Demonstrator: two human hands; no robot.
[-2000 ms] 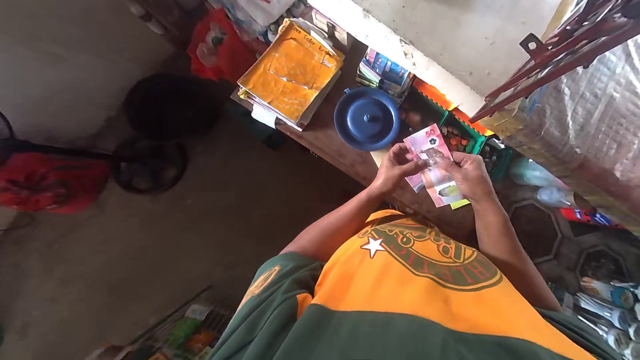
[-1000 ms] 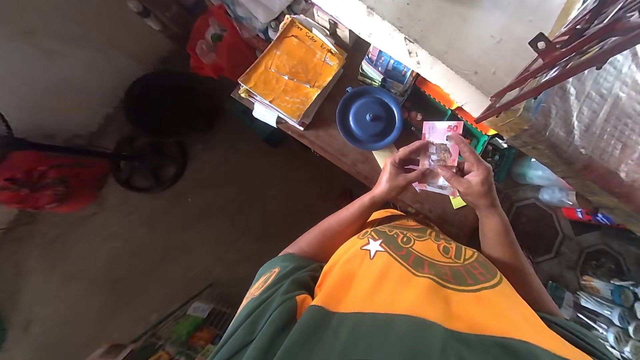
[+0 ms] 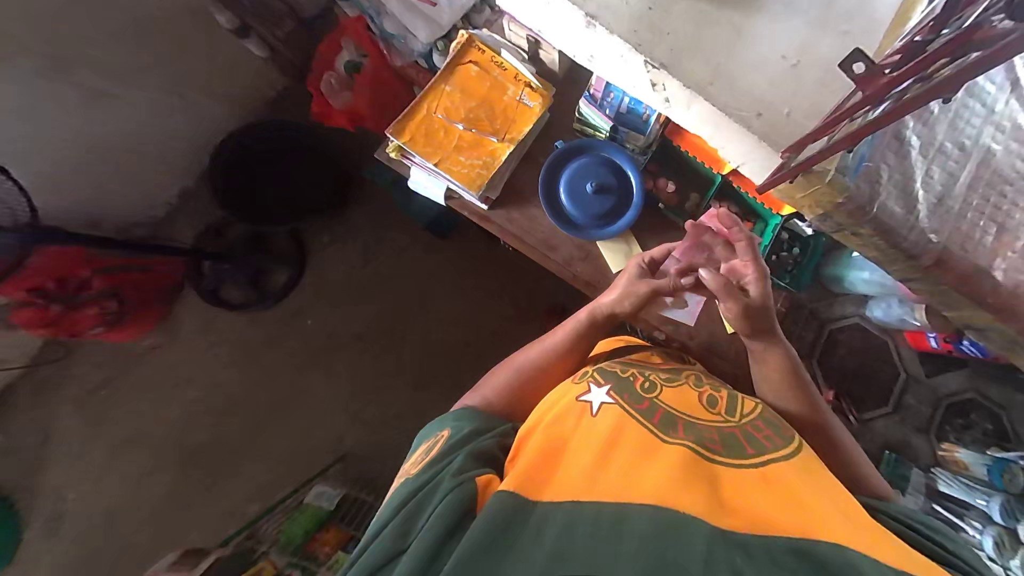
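Observation:
Pinkish-red banknotes (image 3: 694, 250) are between my two hands, over the edge of a brown wooden table. My left hand (image 3: 640, 286) grips their lower left side with thumb and fingers. On the right, my right hand (image 3: 742, 282) has its thumb near the left fingertips and its fingers raised along the notes; motion blur hides how firmly it holds them. Below the hands a pale paper or banknote (image 3: 684, 309) shows partly. Just up and left of the hands sits a round blue lidded container (image 3: 592, 190), with a yellowish paper (image 3: 619, 251) by its lower rim.
An orange envelope (image 3: 480, 108) tops a stack of papers on the table (image 3: 524, 228). Green baskets (image 3: 774, 228), one holding coins, stand beyond my hands. A dark red metal rack (image 3: 872, 88) overhangs at upper right. Plastic bottles (image 3: 896, 312) lie at right; a fan (image 3: 248, 264) stands at left.
The banknotes were spread flat between my hands earlier; now they are tilted and blurred. My right hand's fingers have lifted and opened more. The blue container has stayed in place.

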